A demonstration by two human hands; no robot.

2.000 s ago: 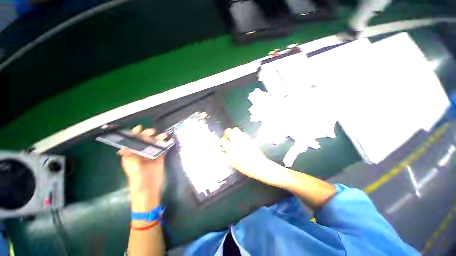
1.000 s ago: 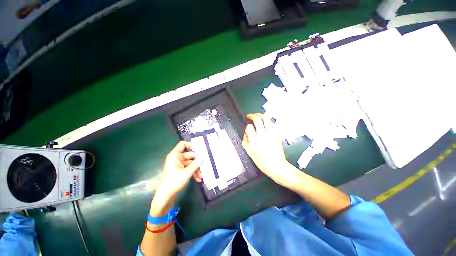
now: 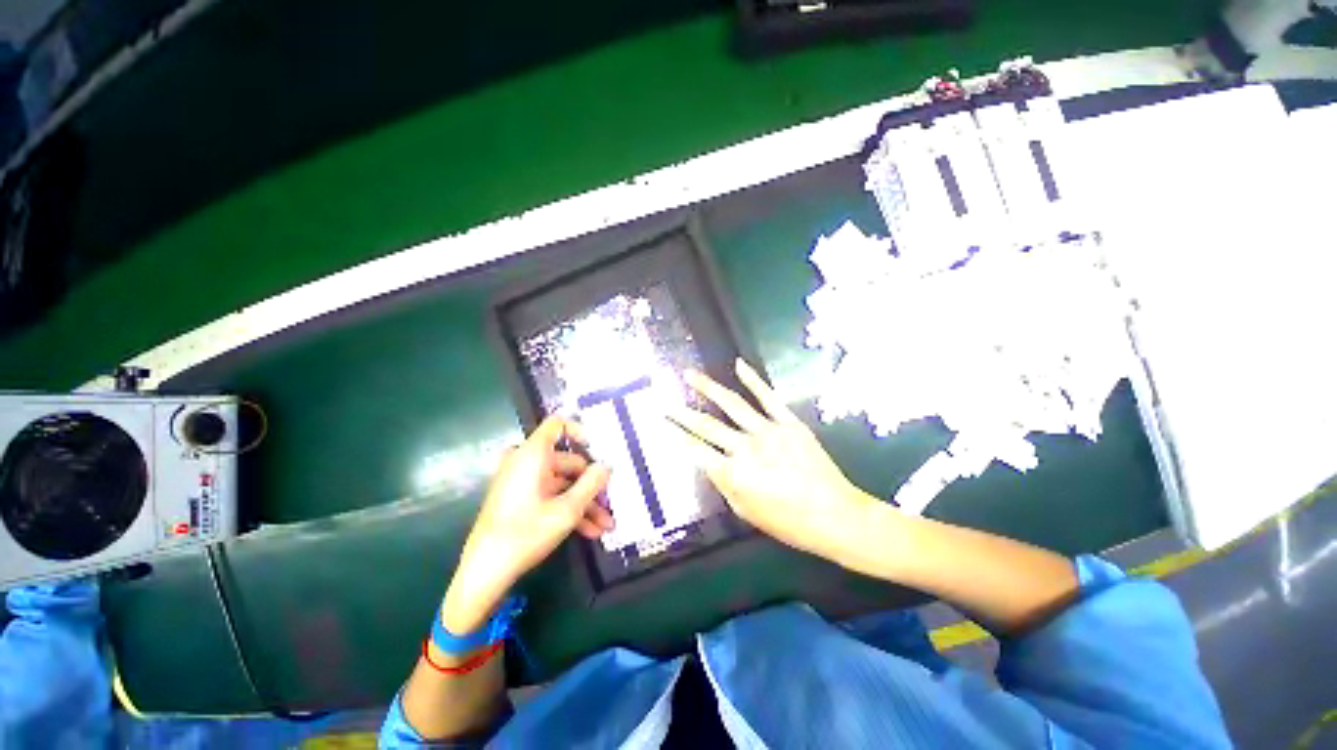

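A black carrier tray (image 3: 510,325) lies on the bench mat with an open tablet unit in it. Two white battery packs (image 3: 678,454) sit side by side in the unit, with a dark T-shaped gap between them. The speckled circuit board (image 3: 594,340) at the far end is overexposed. My left hand (image 3: 531,506) is at the packs' left edge, fingers curled; whether it pinches anything is unclear. My right hand (image 3: 777,466) is spread, its fingertips over the right pack. A blue wrist strap (image 3: 472,633) is on my left wrist.
A heap of white liners (image 3: 968,344) lies right of the tray, with battery stacks (image 3: 968,176) behind it. Large white sheets (image 3: 1232,293) are at far right. An ion fan (image 3: 183,491) stands at left. A white rail (image 3: 484,242) edges the green belt.
The flat piece held in my left hand two seconds ago is no longer raised. My left hand has come to the unit. My right fingers have spread over the right pack. The view has shifted.
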